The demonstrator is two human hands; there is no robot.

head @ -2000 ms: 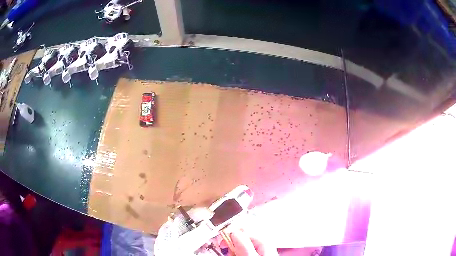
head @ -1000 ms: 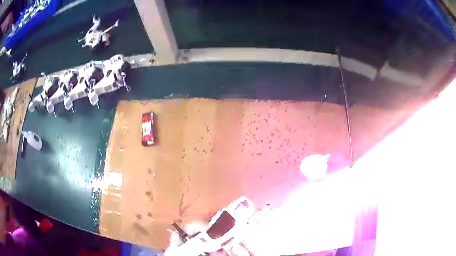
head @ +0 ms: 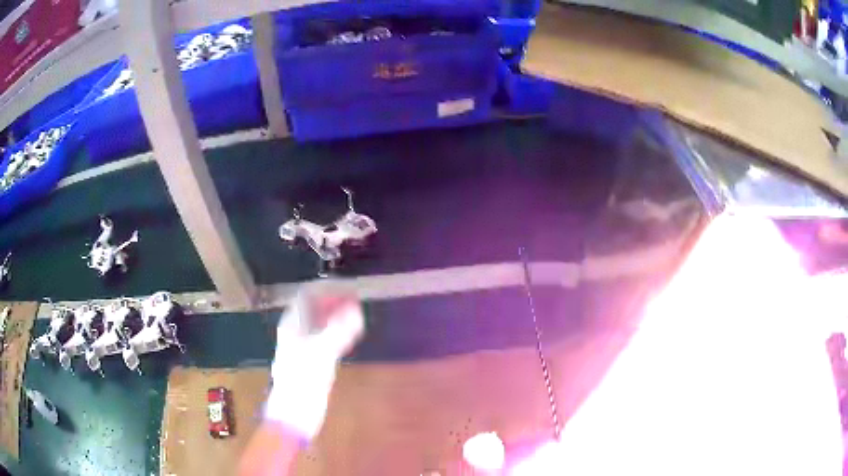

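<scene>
A white scooter body with small projecting parts lies on the dark green belt beyond the pale rail. My left hand, in a white glove, reaches up over the rail just below it. The hand is blurred; its fingers look apart, nothing shows in it, and a small gap separates it from the scooter. My right hand is not in view. A white rounded bottle lies at the lower edge on the cardboard mat, beside strong glare. A small red item lies on the mat at left.
Several white scooter bodies line up on the bench at left. Another scooter is on the belt beyond an upright post. Blue bins stand behind. A white item lies lower left. Glare covers the lower right.
The view has tilted up and shows more belt and bins. The scooter near my body is gone from there; one now lies on the belt. My left hand has moved forward; my right hand left view.
</scene>
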